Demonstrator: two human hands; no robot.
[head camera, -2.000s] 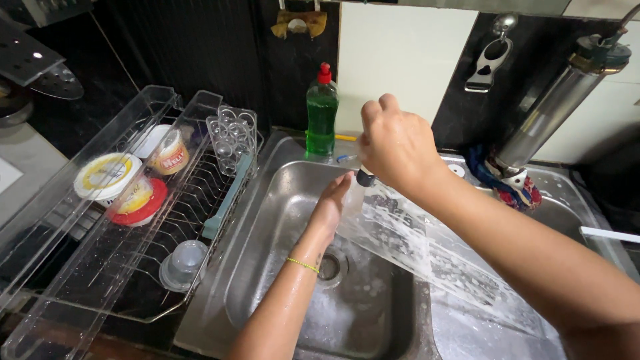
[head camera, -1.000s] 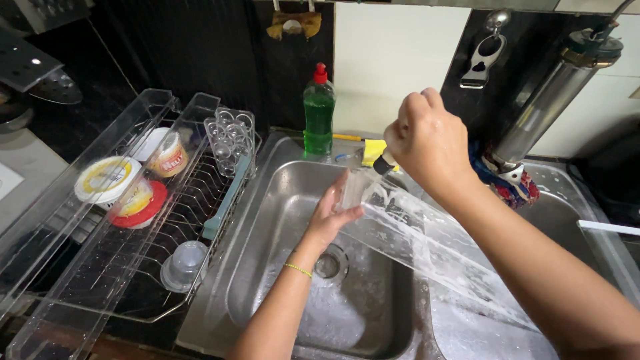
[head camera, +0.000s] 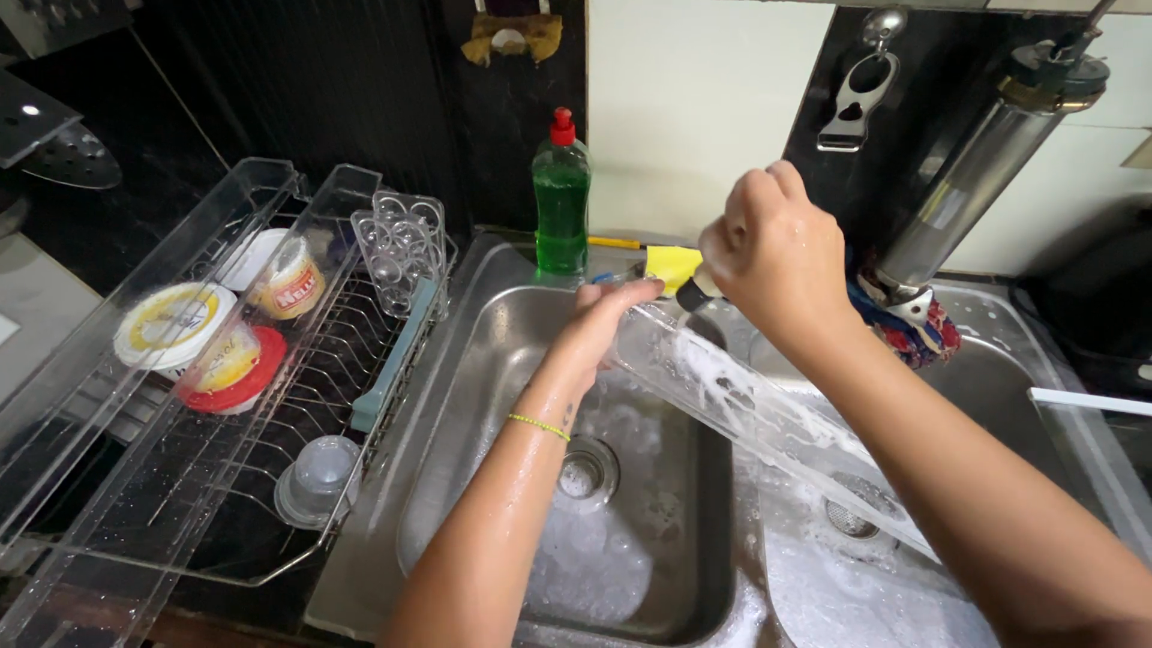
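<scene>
A long clear plastic tray, streaked with white suds, slants from above the left basin across the divider to the right basin. My left hand, with a beaded bracelet at the wrist, holds its upper left end. Above that end, my right hand is closed around the light handle of a brush-like tool. The tool's dark collar shows below the fist, pointing down at the tray; its working end is hard to make out. A yellow sponge or cloth lies on the sink's back ledge, just behind the hands.
The left basin has a drain. A green dish soap bottle stands behind it. At left, a wire dish rack holds plastic tubs, long clear trays and a clear egg holder. A metal cylinder rises over the right basin.
My right hand has shifted slightly right and lower since two seconds ago, still holding the tool. The yellow item behind the hands has come into sight. My left hand stays at the tray's end.
</scene>
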